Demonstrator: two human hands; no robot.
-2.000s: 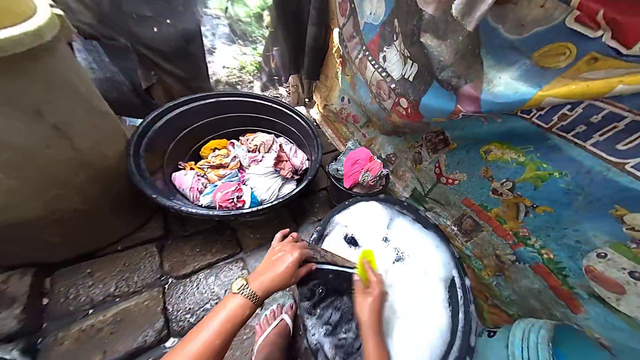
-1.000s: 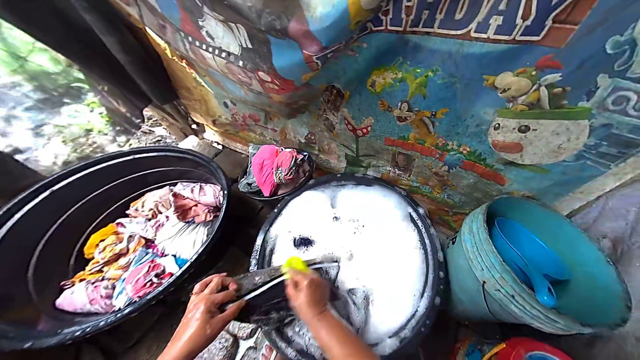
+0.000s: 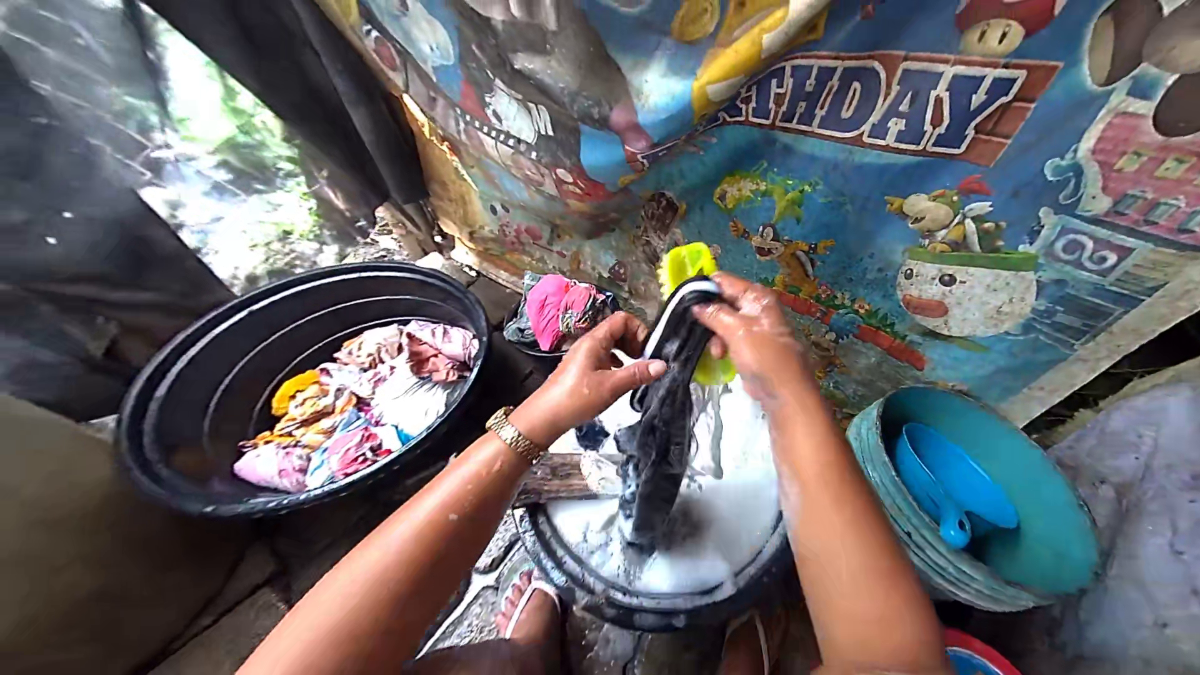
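A wet black garment with white trim (image 3: 662, 431) hangs between my hands, its lower end down in the white suds of a round black basin (image 3: 647, 605). My left hand (image 3: 605, 366), with a gold-coloured watch on the wrist, pinches the cloth at its left edge. The fingers of my right hand (image 3: 755, 328) grip its top edge and also keep hold of a yellow-green scrub brush (image 3: 689, 267), which shows behind the cloth. A wooden board (image 3: 558, 478) lies across the left part of the basin, below my left hand.
A large black tub (image 3: 178, 412) at left holds coloured clothes (image 3: 356, 403). A small basin with a pink cloth (image 3: 558, 305) sits behind. At right stands a teal bucket (image 3: 1041, 534) with a blue dipper (image 3: 947, 478). A printed tarpaulin (image 3: 844, 187) hangs beyond.
The garment, low over the board one second ago, is now lifted above the suds. Both hands have risen with it, and the brush has moved behind the cloth. The view has swung right since two seconds ago.
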